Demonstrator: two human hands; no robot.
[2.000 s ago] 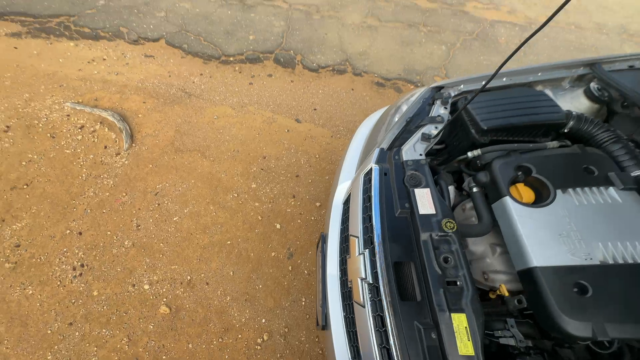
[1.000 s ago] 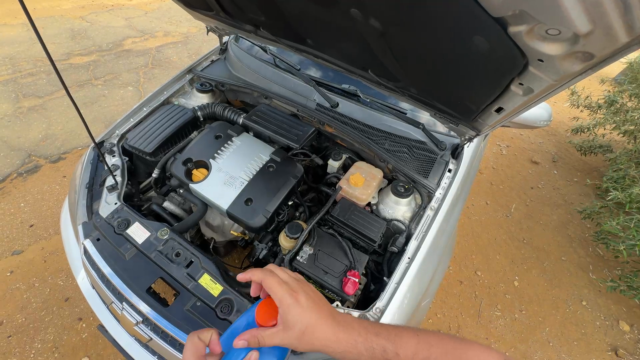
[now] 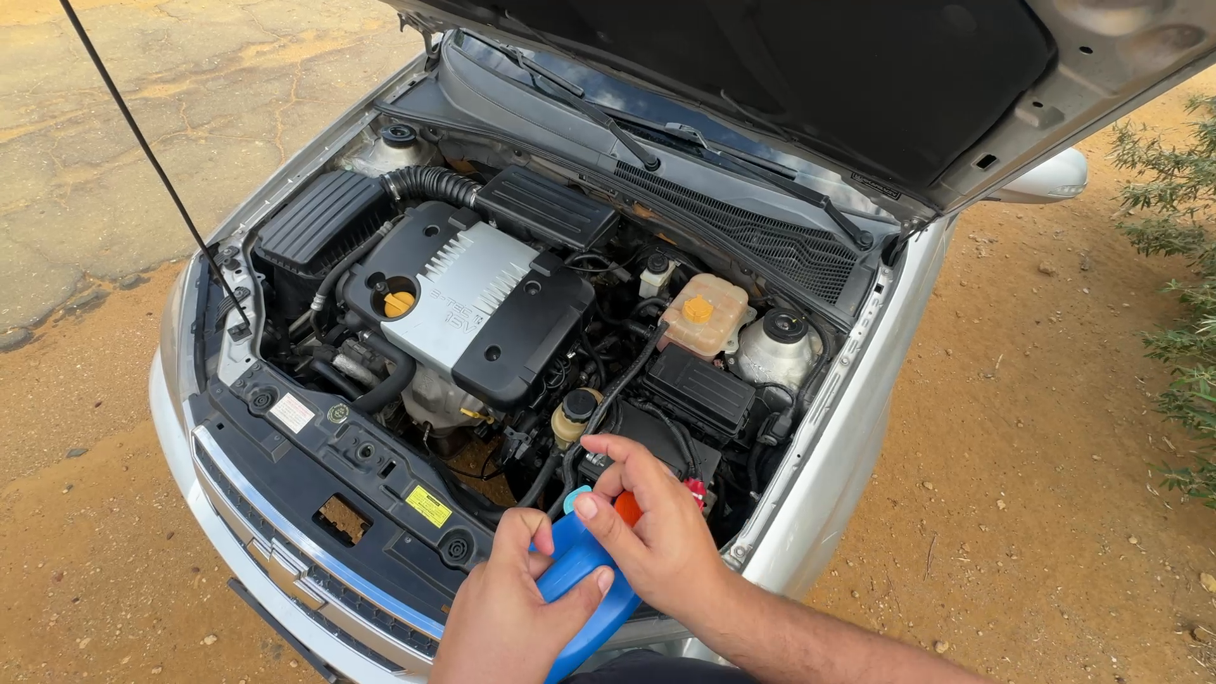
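Observation:
A blue plastic jug is held low over the front edge of the engine bay, in the bottom middle of the head view. My left hand grips its blue body with the thumb across it. Beside an orange screw cap, my right hand has its thumb and fingers raised; its fingers partly hide the cap, and whether they touch it is unclear. A small light-blue tab shows at the jug's top. Just beyond the hands are a power-steering fluid reservoir with a black cap and the car battery.
The raised hood hangs over the windshield side, with a thin prop rod at left. An engine cover, yellow oil filler cap and coolant reservoir lie beyond the hands. The front grille is at lower left, shrubs at right.
The view has swung from the ground and grille to the whole engine bay. Both hands and the blue jug have come into view. Since one second ago, more of the jug's top shows.

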